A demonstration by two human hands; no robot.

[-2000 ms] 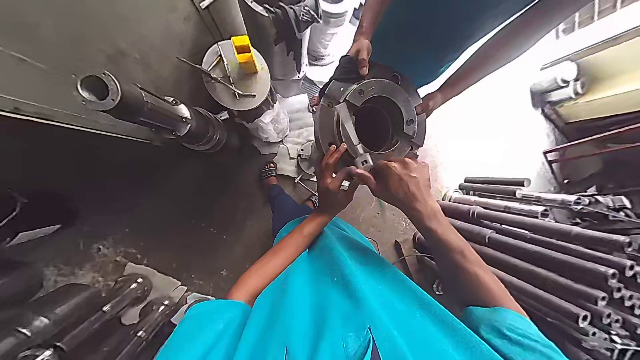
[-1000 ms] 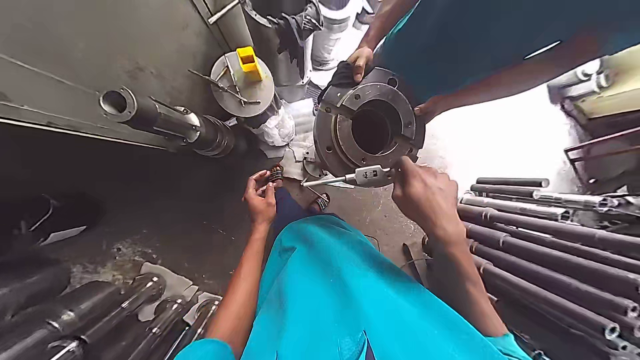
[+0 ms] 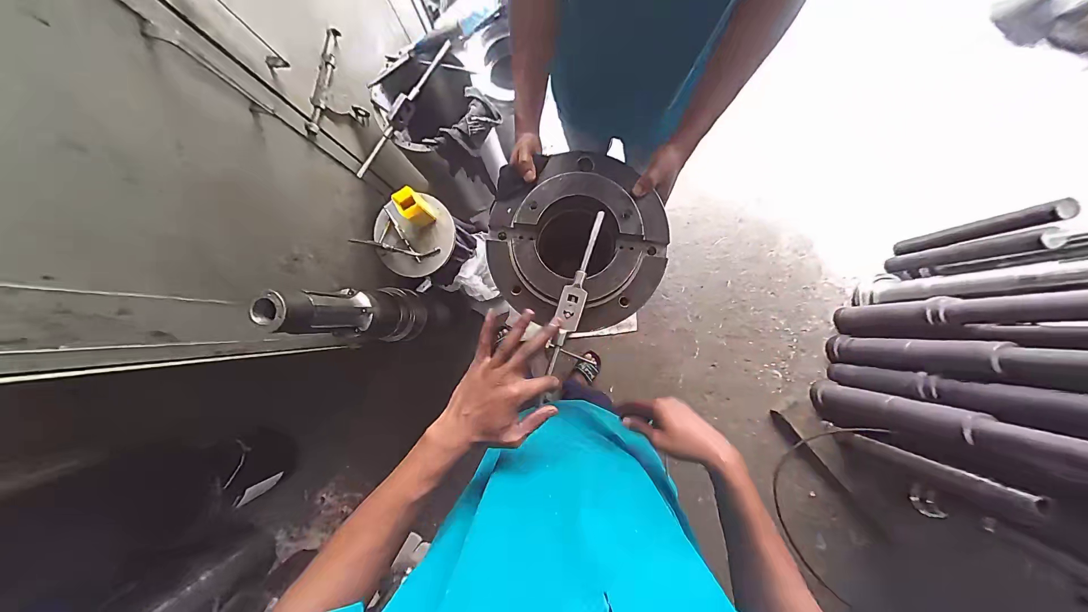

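A round metal flange with a wide central bore and bolt holes stands in front of me, steadied at its far rim by a co-worker's two hands. Across its near side and over the bore lies a tap wrench with a boxy middle and long handles. My left hand is at the wrench's near end, fingers spread; whether the fingertips touch it cannot be told. Beside the hem of the turquoise shirt is my right hand, clear of the wrench, its fingers loosely bent and partly hidden.
A round stand to the left holds a yellow block and thin tools. Near it a machined metal shaft points left. Long metal pipes are stacked at the right, with a thin cable on the floor beside them. Another tap wrench lies at the upper left.
The tap wrench, held sideways in my right hand a second ago, now lies across the flange, and that hand has come off it. My left hand has moved to the wrench. The view has shifted.
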